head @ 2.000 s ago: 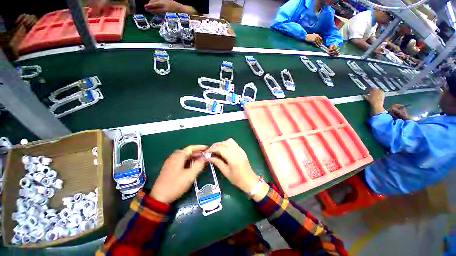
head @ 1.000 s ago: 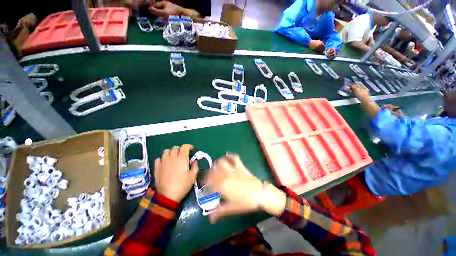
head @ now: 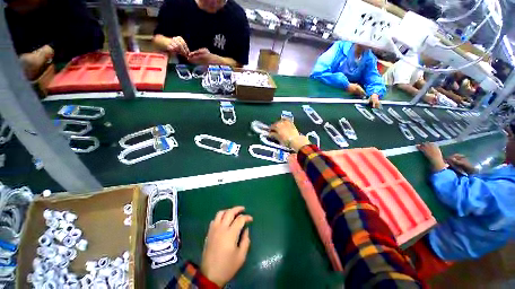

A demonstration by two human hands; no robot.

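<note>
My left hand (head: pixel 226 245) is open and empty, palm down over the green bench. My right hand (head: pixel 285 134) reaches across to the belt, with its fingers at a group of white oval frames; whether it grips one cannot be told. A frame (head: pixel 271 153) with a blue band lies just below that hand. Another frame (head: pixel 217 145) lies apart to its left. Stacked frames (head: pixel 162 226) stand beside the cardboard box (head: pixel 107 217), which holds many small white ring-like fittings (head: pixel 59 240).
A salmon-red compartment tray (head: pixel 395 195) lies at right, partly under my right sleeve. The green belt (head: pixel 192 115) carries scattered frames. Metal uprights (head: pixel 116 51) stand at left. Workers sit across the line and at right; a smaller parts box (head: pixel 254 90) stands across the belt.
The frame between my hands is gone from the bench. My right hand has moved forward over the belt. My left hand has let go and lies open. The view has tilted up.
</note>
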